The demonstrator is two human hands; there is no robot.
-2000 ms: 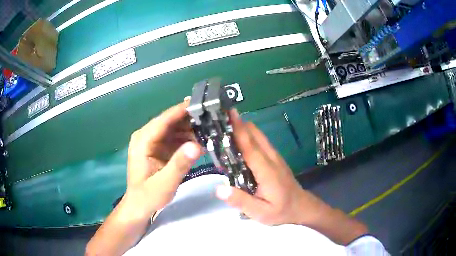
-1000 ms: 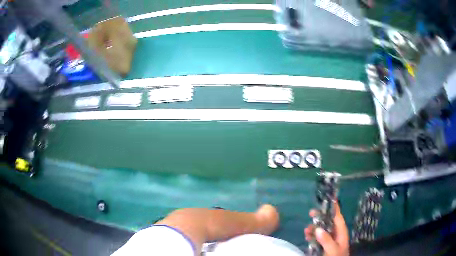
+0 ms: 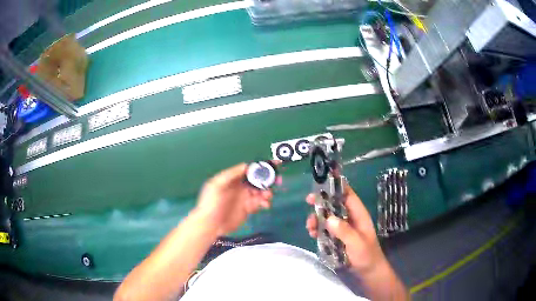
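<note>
My left hand point(image 3: 230, 197) holds a round black-rimmed insert point(image 3: 260, 175) with a silvery centre by its edge, above the mat. My right hand point(image 3: 352, 226) grips several metal three-hole frames point(image 3: 329, 217) held together, roughly upright. A black round insert point(image 3: 319, 163) sits at the upper end of the held frames. Behind them a silver three-position unit point(image 3: 293, 149) lies on the green surface. Two of its black circles show; the frames partly hide its right end.
A bundle of frames on edge point(image 3: 392, 201) lies right of my right hand. Flat silver plates point(image 3: 211, 89) lie along the conveyor between pale rails point(image 3: 253, 110). A metal machine point(image 3: 435, 120) stands right. A cardboard box point(image 3: 66, 66) and blue bin point(image 3: 34, 110) are upper left.
My left hand has come up and now holds a round insert. My right hand still holds the frames, more central in view, with a black insert now showing at their top. The view has shifted.
</note>
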